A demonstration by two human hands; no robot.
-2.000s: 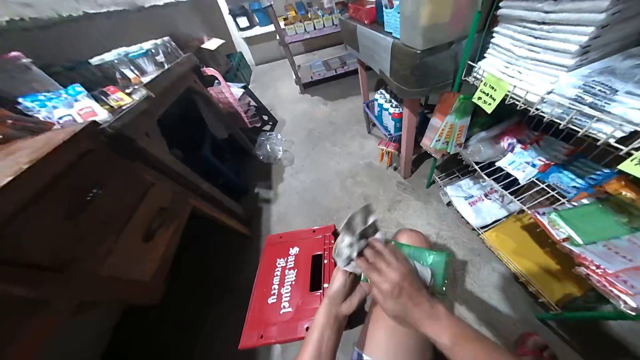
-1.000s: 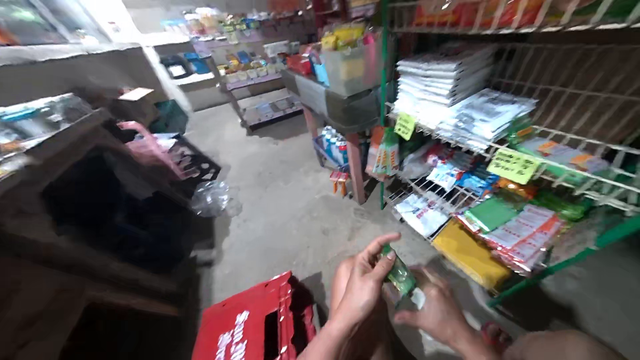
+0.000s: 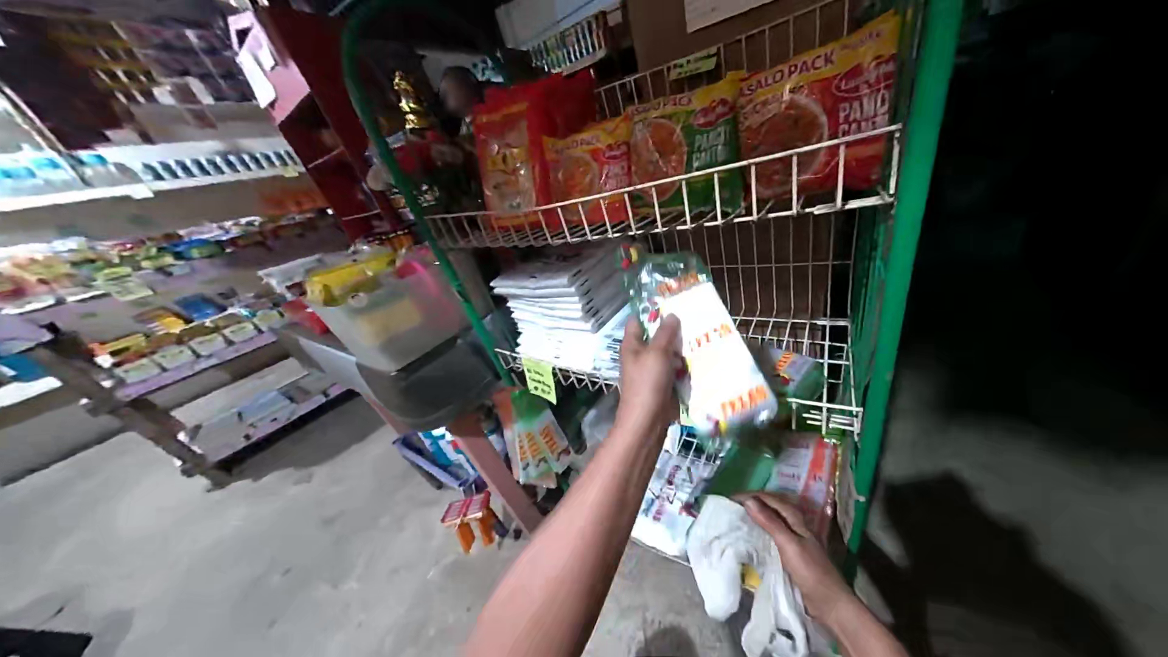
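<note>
My left hand (image 3: 650, 370) grips the left edge of a plastic-wrapped pack (image 3: 712, 347), white with orange print and green edges, held up at the middle wire shelf. Lower right, my right hand (image 3: 798, 543) holds a crumpled white cloth (image 3: 730, 557) that hangs down in front of the bottom shelf. Just left of the pack is a stack of folded white bags (image 3: 570, 301). Behind and below the pack, a smaller green and orange packet (image 3: 794, 372) lies on the middle shelf. Flat red and white packs (image 3: 803, 470) lie on the bottom shelf.
The rack has a green metal frame (image 3: 899, 283) and a white wire rim (image 3: 675, 196) with noodle packs (image 3: 684, 146) above it. At its left, a clear plastic bin (image 3: 392, 315) stands on a table. A small red and orange stool (image 3: 467, 520) is on the concrete floor.
The view has swung right and up to the rack. My left hand is now raised with the pack at the middle shelf; both hands were low, near my knees, before. The red crate has left the view.
</note>
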